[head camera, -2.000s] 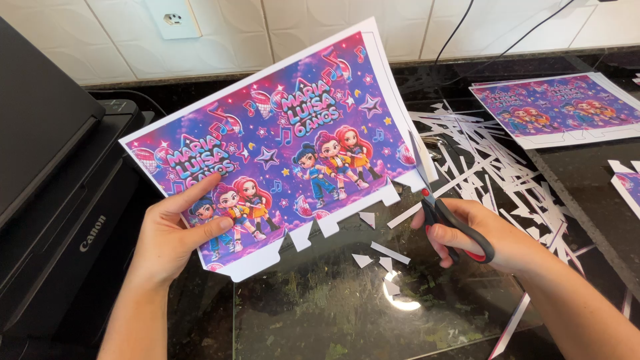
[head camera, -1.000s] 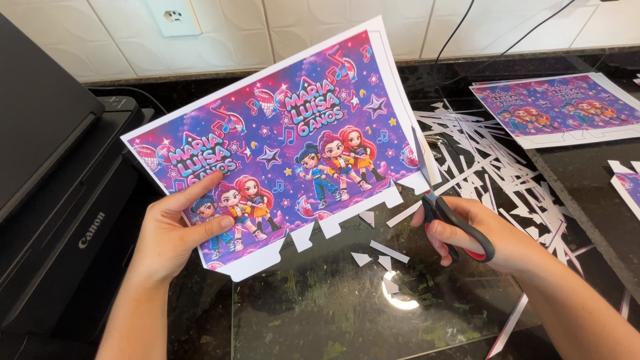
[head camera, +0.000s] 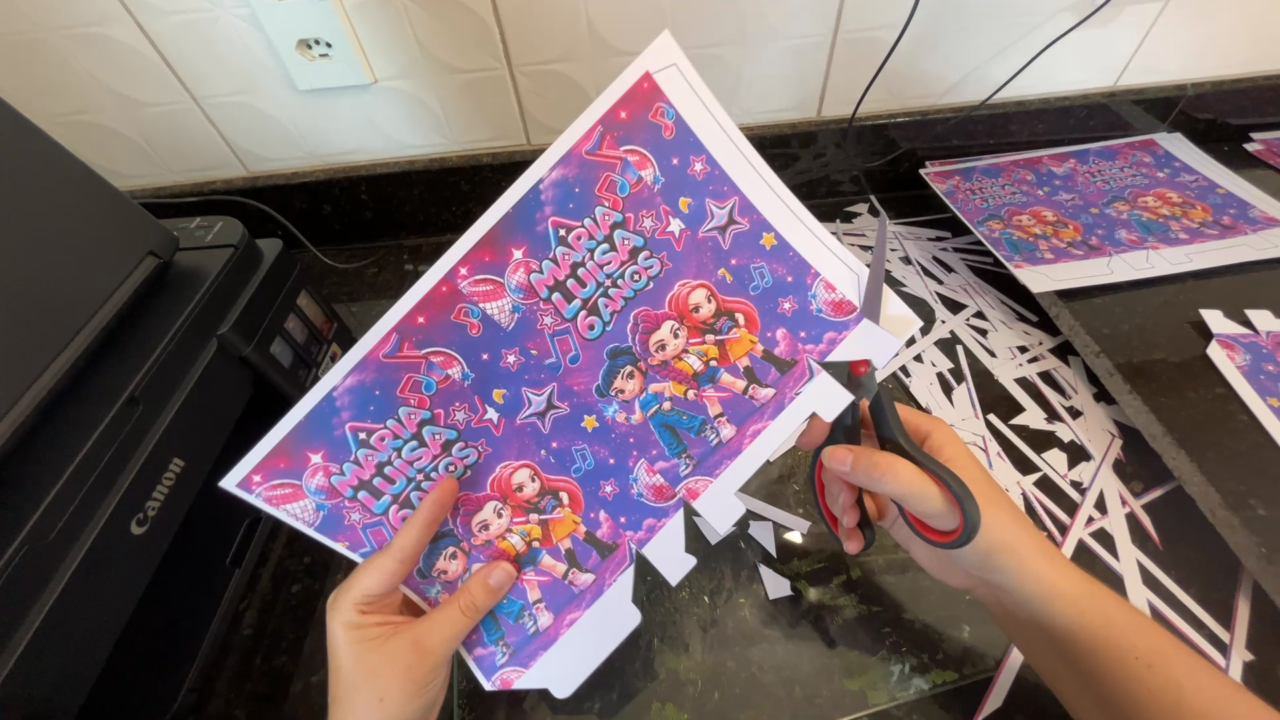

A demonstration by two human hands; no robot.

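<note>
My left hand (head camera: 415, 600) grips the lower left part of a printed paper sheet (head camera: 560, 400), thumb on the front. The sheet is purple with cartoon figures, stars and lettering, and is tilted steeply up to the right. White cut tabs run along its lower edge. In my right hand (head camera: 910, 480) are scissors (head camera: 860, 370) with black and red handles. Their blades are parted at the sheet's right corner, one blade showing above the paper, the other hidden behind it. Small paper offcuts (head camera: 775, 580) lie beneath the sheet.
A black Canon printer (head camera: 130, 450) stands at the left. Many white paper strips (head camera: 1060, 430) are heaped at the right, beside a stack of printed sheets (head camera: 1110, 210) and a cut piece (head camera: 1250, 365). Behind are a tiled wall, a power outlet (head camera: 315, 45) and dark cables (head camera: 1030, 60).
My left hand has turned the sheet counterclockwise, so its right end points higher. The scissors, still in my right hand, now stand more upright at the sheet's right corner.
</note>
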